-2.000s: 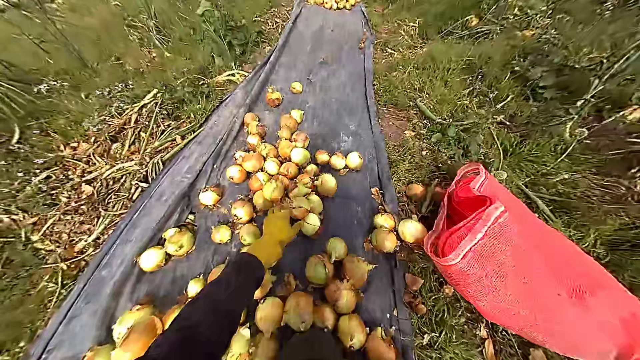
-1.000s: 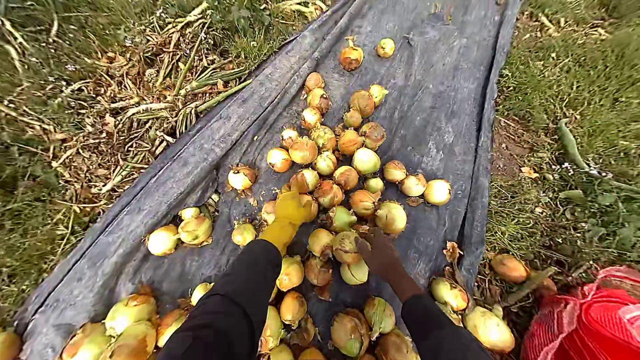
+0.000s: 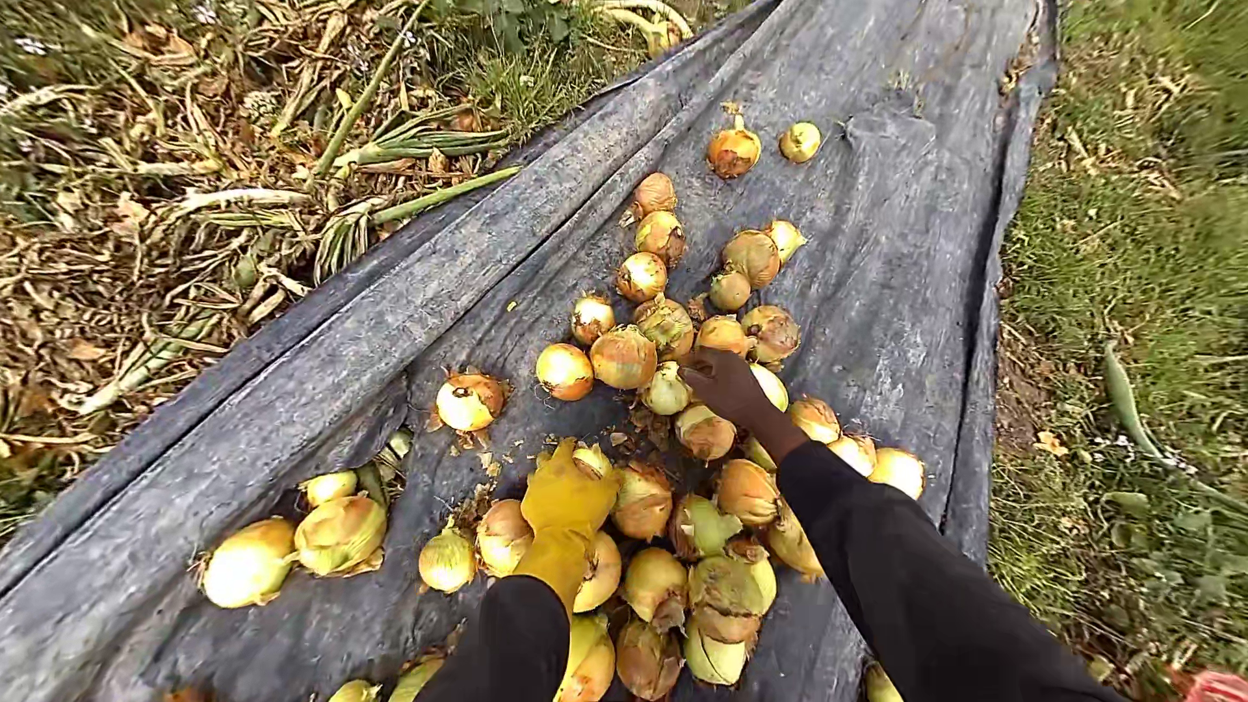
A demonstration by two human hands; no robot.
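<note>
Yellow-brown onions lie in a loose pile on a long dark fabric sheet. My left hand, in a yellow glove, is over the left side of the pile, its fingers against an onion that shows just past them; whether it grips that onion cannot be told. My bare right hand reaches into the middle of the pile, fingers curled down beside a small pale onion; its fingertips are partly hidden. A single onion lies apart, up and left of my gloved hand.
Dry onion tops and leaves cover the ground left of the sheet. Grass borders its right edge. Two onions lie farther up the sheet, and a few more at the lower left. A bit of red material shows at the lower right corner.
My right hand, not plainly visible two seconds ago, has moved farther up into the pile since one second ago. The view has shifted closer, leaving most of the red mesh bag out of frame.
</note>
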